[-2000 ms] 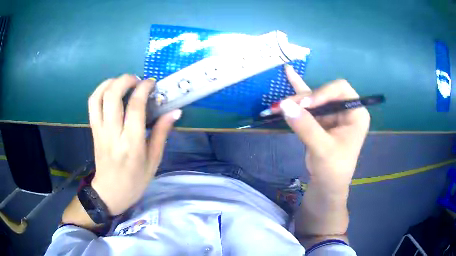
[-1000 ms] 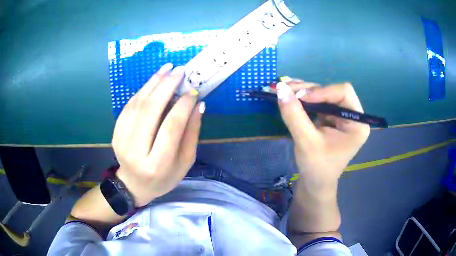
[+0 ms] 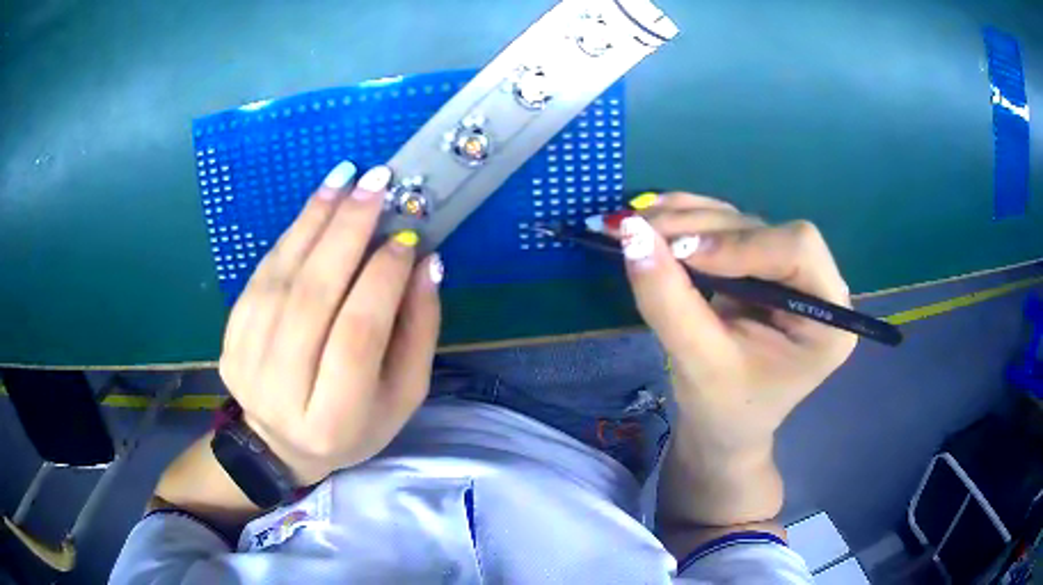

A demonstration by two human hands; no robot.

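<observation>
My left hand [image 3: 332, 331] grips the lower left end of a grey bar housing [image 3: 503, 112], which slants up to the right over the blue sheet. Several round fittings [image 3: 471, 144] with shiny rims show along the bar; the lower ones have orange-gold centres. The blue carrier sheet [image 3: 315, 149] lies on the green mat and bears rows of pale specks [image 3: 568, 171]. My right hand [image 3: 743, 314] holds black tweezers [image 3: 789, 304] marked VETUS. Their tips are at the specks near the sheet's lower right. Whether a speck is between the tips cannot be told.
A narrow blue strip [image 3: 1009, 126] lies on the green mat [image 3: 801, 103] at the far right. The table's pale front edge [image 3: 520, 339] runs below my hands. A dark chair [image 3: 57, 417] stands at the lower left, and a metal-framed dark object [image 3: 966, 491] at the lower right.
The bar has swung steeper, its fittings now clearer out of the glare. My right hand has brought the tweezer tips from the table edge onto the sheet. The view has shifted.
</observation>
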